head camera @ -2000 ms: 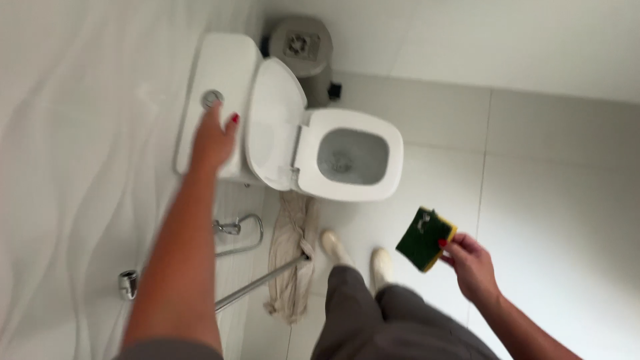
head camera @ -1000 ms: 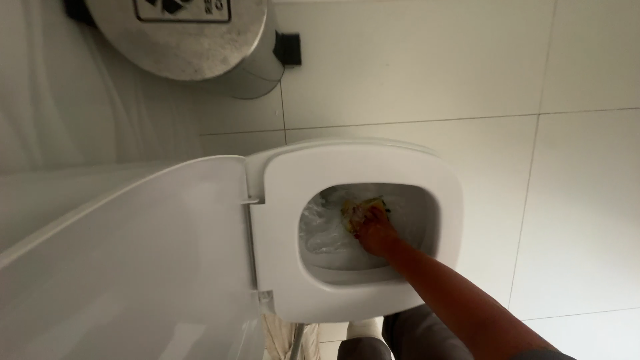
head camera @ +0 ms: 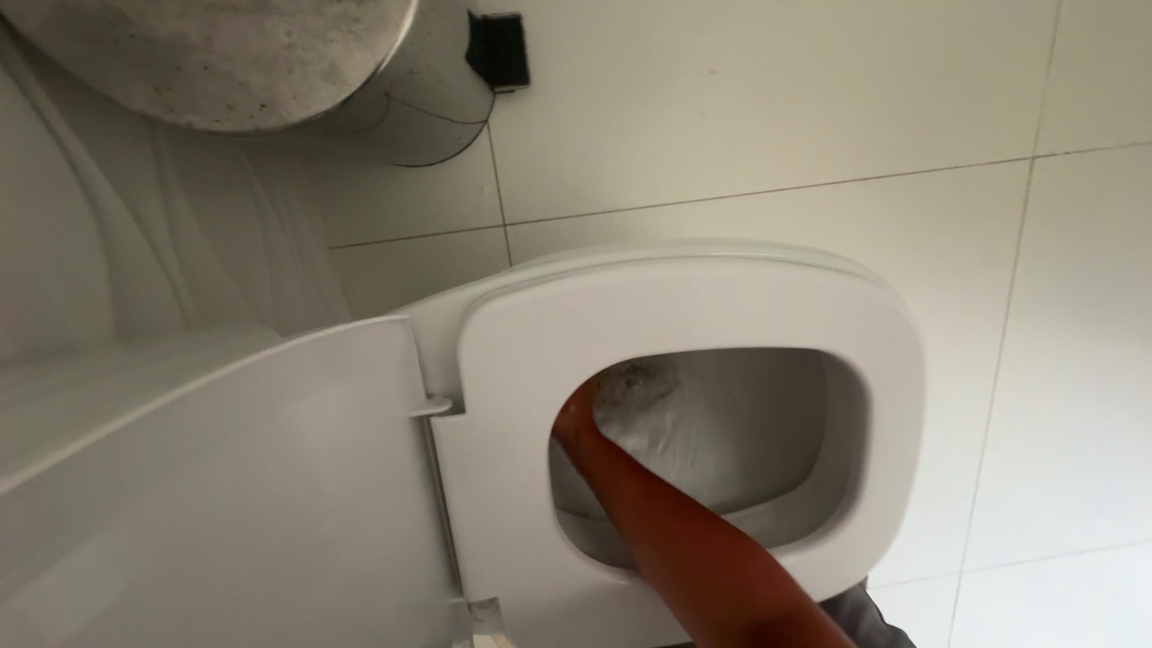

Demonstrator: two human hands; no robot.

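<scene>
My right hand (head camera: 578, 416) reaches down inside the toilet bowl (head camera: 747, 432), at the side nearest the hinges. Its fingers are hidden under the seat's inner edge, so whether they hold anything cannot be seen. Water streams and ripples in the bowl beside the hand. The white toilet seat (head camera: 693, 306) lies down on the bowl, and my forearm crosses its lower edge. To the left, the raised lid (head camera: 243, 504) stands at the hinges. My left hand is out of view.
A metal pedal bin (head camera: 243, 63) with a black pedal (head camera: 500, 51) stands on the floor at the upper left, beside the wall. Light floor tiles (head camera: 765, 108) extend beyond the toilet. Part of my dark trousers (head camera: 868, 616) shows at the bottom.
The view has come much closer to the toilet. My right hand, earlier holding a green and yellow sponge outside the bowl, went into it and has moved toward the hinge side. My left hand has left view.
</scene>
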